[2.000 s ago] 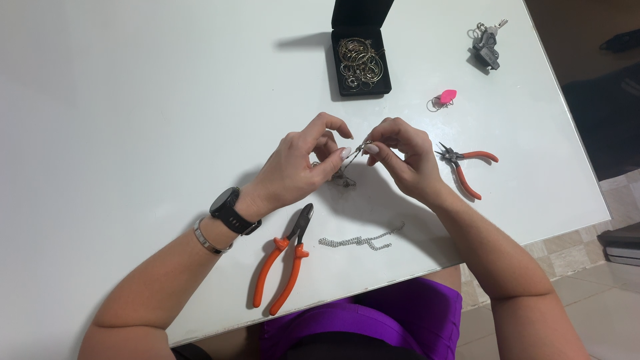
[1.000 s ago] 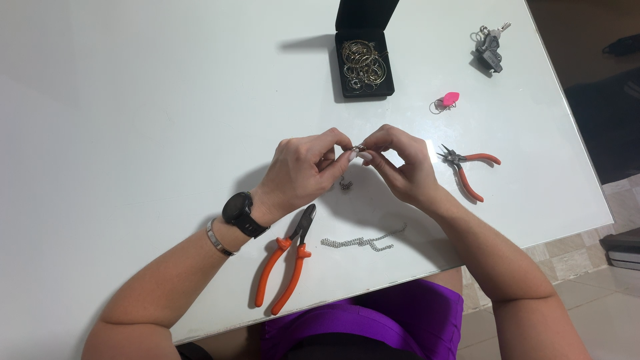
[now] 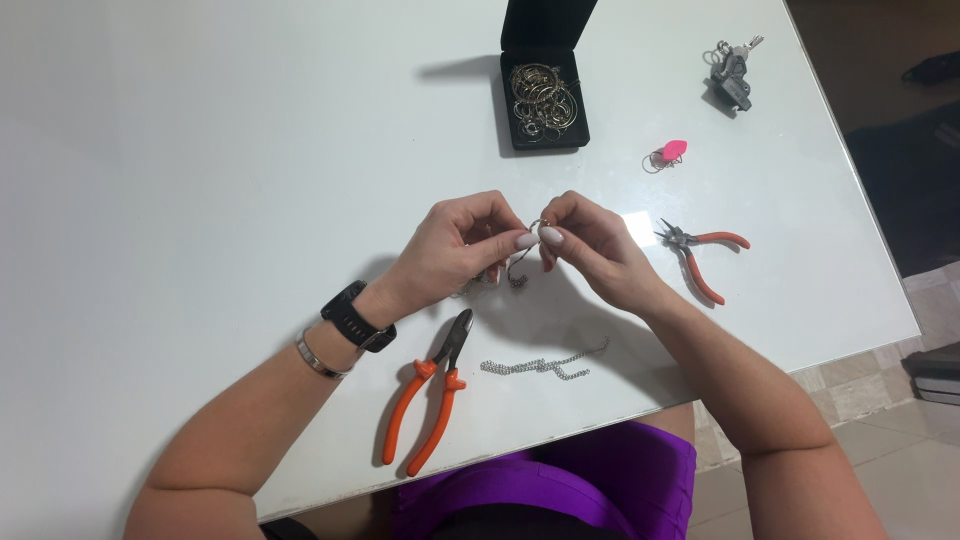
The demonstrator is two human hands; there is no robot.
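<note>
Both hands meet above the middle of the white table. My left hand [image 3: 469, 244] pinches a thin metal chain [image 3: 517, 264] between thumb and fingertips, and its lower end hangs in a small heap. Fingers of my right hand [image 3: 596, 244] pinch a small metal ring [image 3: 538, 223] at the top of that chain; whether the two are joined I cannot tell. More ring-like metal [image 3: 472, 285] shows below my left palm, partly hidden. Nearer the front edge lie a silver chain [image 3: 536, 366] and, left of it, diagonal cutters with orange handles [image 3: 435, 397].
A black jewelry box [image 3: 547, 139] stands open at the back, holding rings and hoops. On the right are round-nose or needle-nose pliers [image 3: 694, 251], a pink tag with rings [image 3: 674, 151] and a grey object with key rings [image 3: 731, 79]. The front table edge [image 3: 480, 466] runs close by.
My fingertips have drawn slightly apart since a second ago, and a ring and hanging chain now show between them. The pliers, cutters and silver chain stay put.
</note>
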